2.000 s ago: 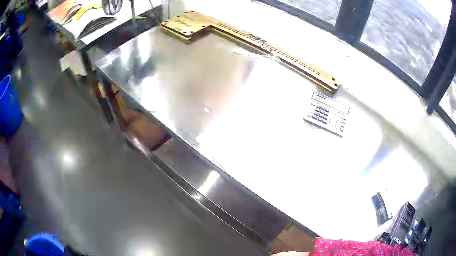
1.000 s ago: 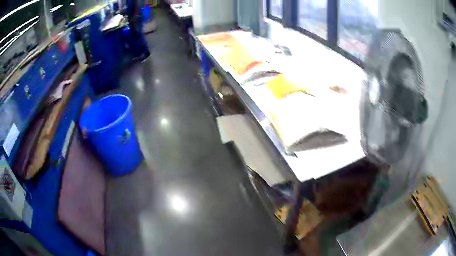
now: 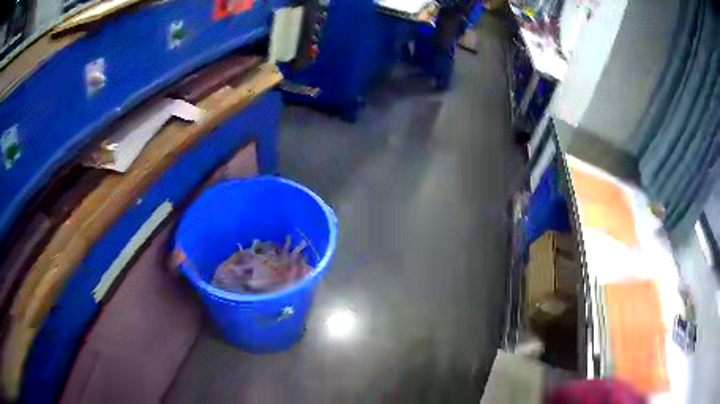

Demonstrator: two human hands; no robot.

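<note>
No hand is clearly in view. A red-pink sleeve (image 3: pixel 598 392) shows blurred at the bottom right edge, with no hand visible on it. A large round blue plastic scrap bin (image 3: pixel 260 309) stands upright on the floor in front of me, left of centre. Pale pinkish-beige scraps (image 3: pixel 264 267) lie heaped low inside it. A white sheet piece (image 3: pixel 140 140) lies on the brown edge of the press bed at the left.
The long blue cutting press (image 3: pixel 130 65) runs along the left, with brown boards below its beam. A bench with orange sheets (image 3: pixel 631 319) stands at the right, a cardboard box (image 3: pixel 543 272) beneath it. Grey floor (image 3: pixel 395 237) lies between them. Blue machines (image 3: pixel 339 47) stand further off.
The view has swung from the metal bench with the calculator to the aisle and press. The blue bin is now nearer and its scraps show. The fan has left the view.
</note>
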